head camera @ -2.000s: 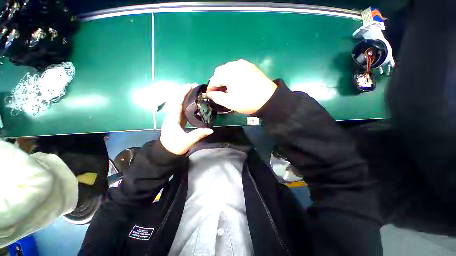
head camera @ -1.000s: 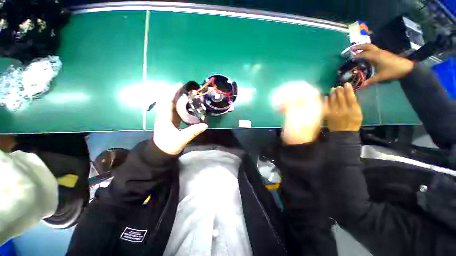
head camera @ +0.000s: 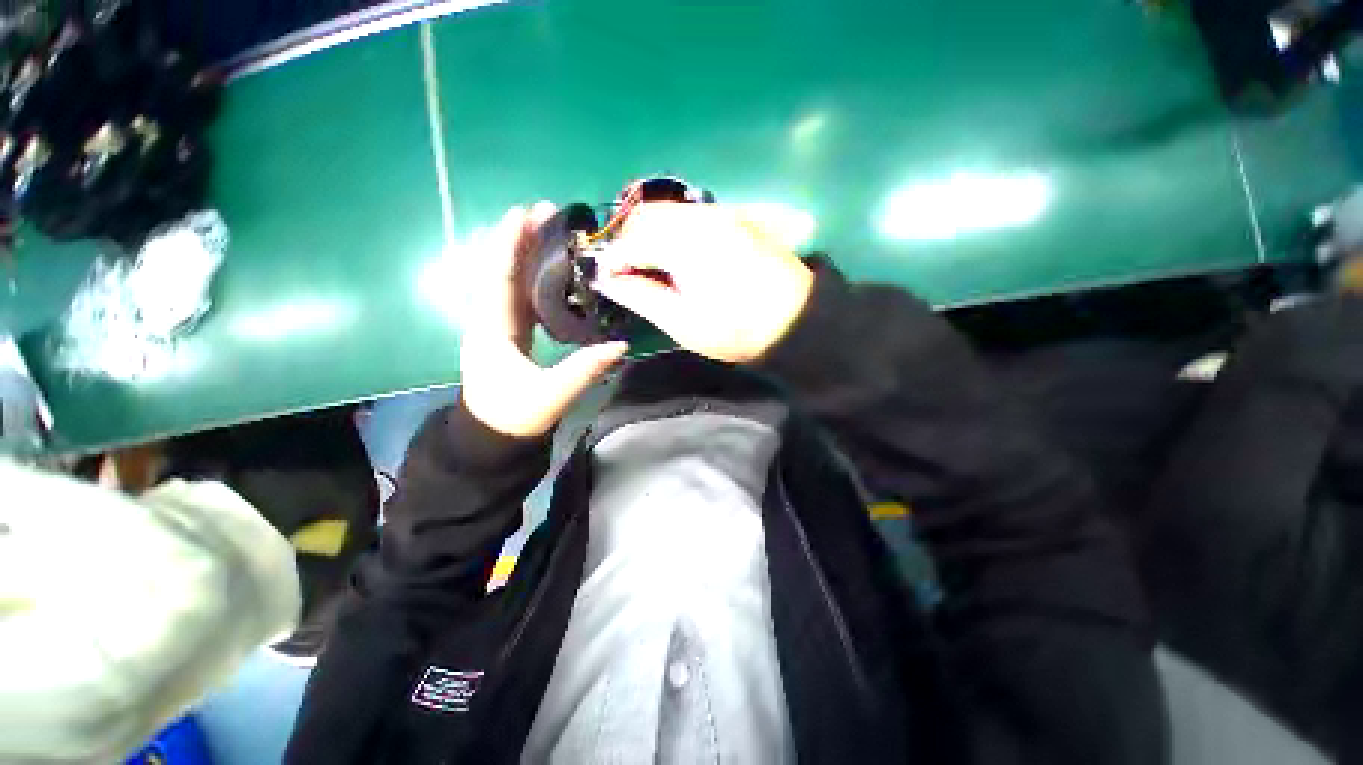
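Note:
My left hand [head camera: 501,336] holds a round black camera module [head camera: 558,281] on its edge over the green bench, its inner face turned right. My right hand [head camera: 710,281] has its fingertips at the module's inner face; what they pinch is too small to tell. Behind my right hand, the round black open end of a camera housing [head camera: 667,190] shows in part. Thin red-orange wires [head camera: 614,218] run between housing and module. The rest of the housing is hidden by my right hand.
A tangled heap of clear-whitish loops [head camera: 150,299] lies on the left of the green bench [head camera: 1017,90]. A dark cluster of modules [head camera: 105,142] is at the upper left. A neighbour's pale sleeve [head camera: 135,613] is at lower left, another person's dark sleeve [head camera: 1271,448] at right.
My right hand has come back from the right to the module. The view has turned and shifted, and the neighbour's hands and housing at the right have left the picture.

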